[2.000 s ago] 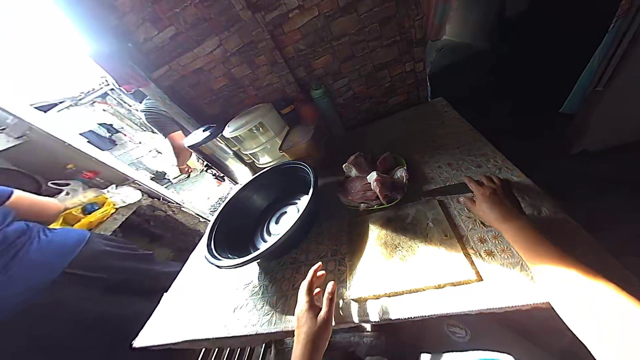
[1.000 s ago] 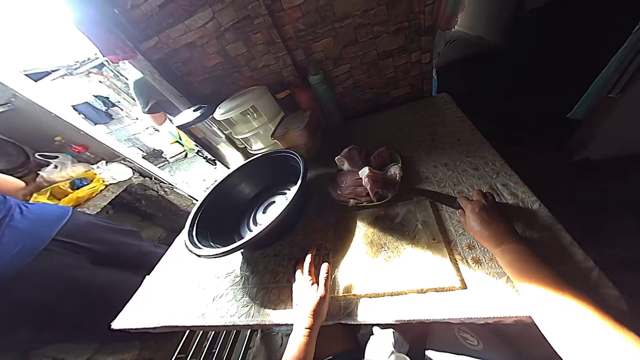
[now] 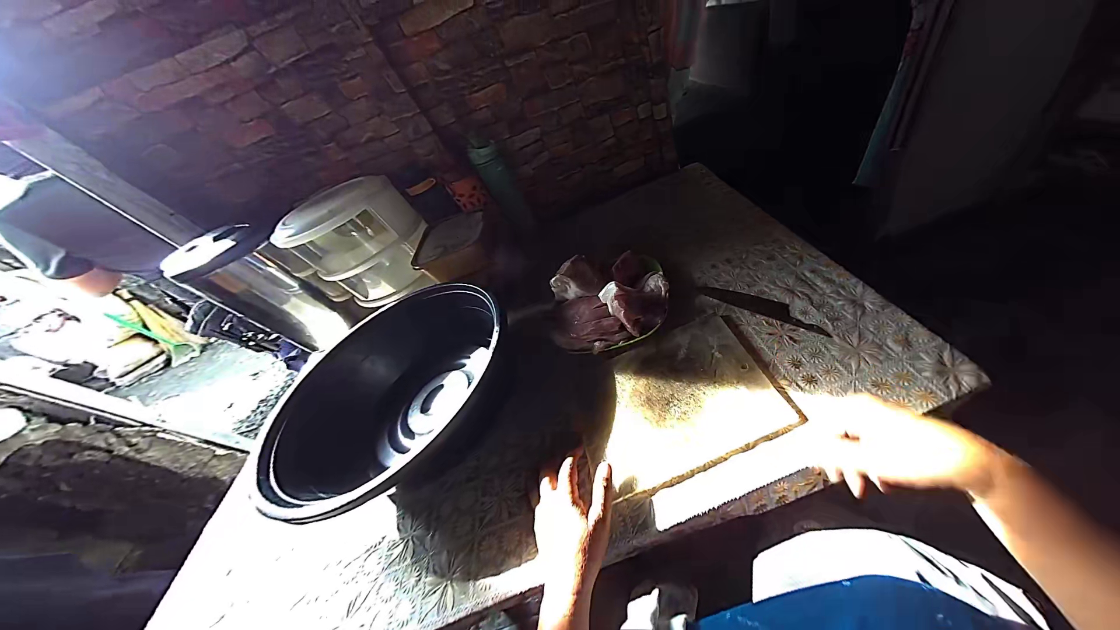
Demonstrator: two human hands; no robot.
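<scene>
My left hand (image 3: 569, 516) rests at the front table edge, fingers apart, beside the near left corner of a sunlit cutting board (image 3: 691, 411). Nothing is in it. Over the table edge to the right of the board is my right hand (image 3: 875, 442), overexposed by sunlight; no object shows in it, and its finger pose is hard to read. A knife (image 3: 766, 306) lies on the patterned tablecloth beyond the board. Pieces of raw meat (image 3: 612, 306) fill a plate with a green rim behind the board. A large black basin (image 3: 350, 402) stands left of my left hand.
Along the brick-patterned wall stand a metal container (image 3: 271, 289), a clear plastic container with a lid (image 3: 354, 236), a smaller lidded box (image 3: 451, 245) and a green bottle (image 3: 499, 175). Part of another person (image 3: 79, 227) shows at the left, beyond a sill.
My right hand has let go of the knife and moved toward the near table edge. The knife now lies on the cloth. My left hand stays near the board's front left corner.
</scene>
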